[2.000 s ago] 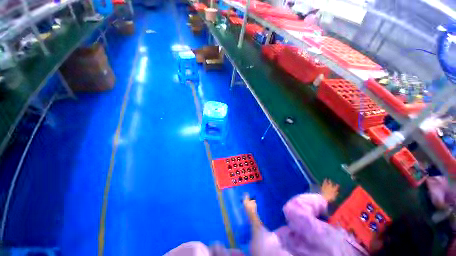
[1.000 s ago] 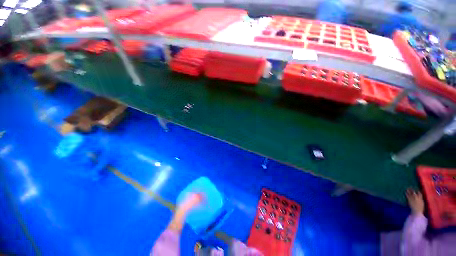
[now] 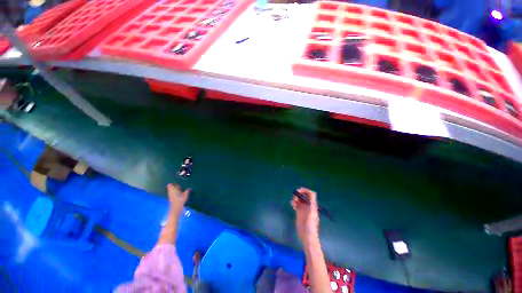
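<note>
Two small round black units lie together on the green bench, left of centre. My left hand is just in front of them at the bench's front edge; a dark spot shows at its fingers, and I cannot tell whether it holds anything. My right hand is over the bench right of centre, closed on a thin black pen-like tool that sticks out to the right past the hand.
Red pocket trays, some with black parts, stand on the raised shelf. A black box with white label and cable lies on the bench at right. A blue stool and a red tray with round units are below.
The view has turned and come nearer the bench. My left hand has gone from over the blue stool to the bench edge by the round units. My right hand now shows with the thin tool.
</note>
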